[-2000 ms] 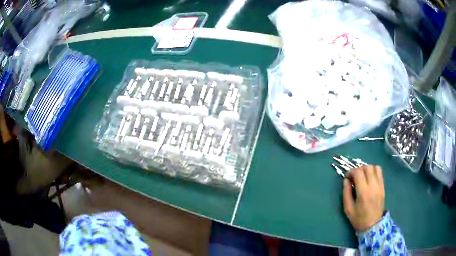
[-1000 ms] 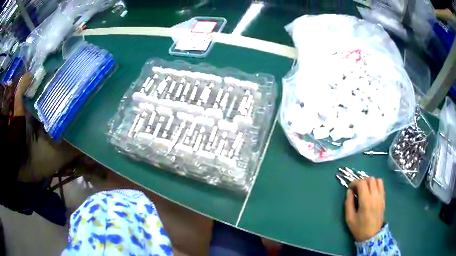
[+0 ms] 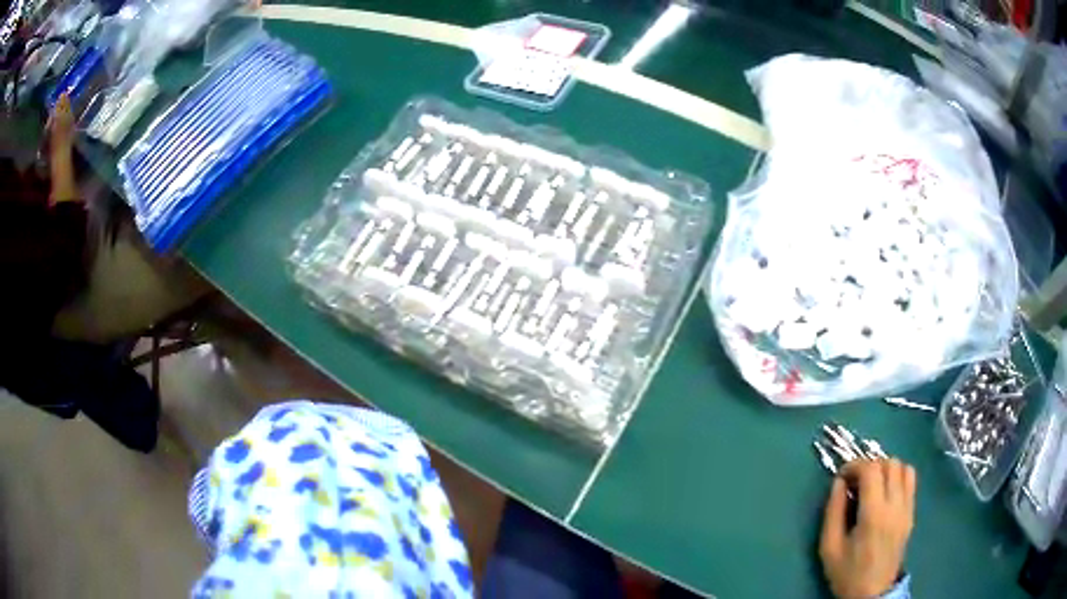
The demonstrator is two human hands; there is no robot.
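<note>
My right hand (image 3: 869,527) is bare and lies palm down on the green mat at the lower right. Its curled fingers cover the near ends of a small loose pile of silvery mandrels (image 3: 838,445); whether they grip any is hidden. My left hand is out of the picture. A large blue-and-yellow patterned cloth, seemingly my left sleeve, shows at the bottom. An open clear bag of white heads (image 3: 872,263) lies beyond my right hand. Stacked clear blister trays (image 3: 669,284) at the centre hold two rows of assembled polishing bits.
A mandrel tub (image 3: 985,412) stands right of the bag, with one loose mandrel (image 3: 909,404) beside it and a lidded clear box (image 3: 1045,468) at the right edge. A labelled clear box (image 3: 527,75) lies at the back. A ribbed blue tray (image 3: 222,140) and another person's hand (image 3: 61,135) are at left.
The view has shifted left, so the bench things appear farther right. The patterned cloth shows larger. My right hand stays at the mandrel pile, lower in the picture.
</note>
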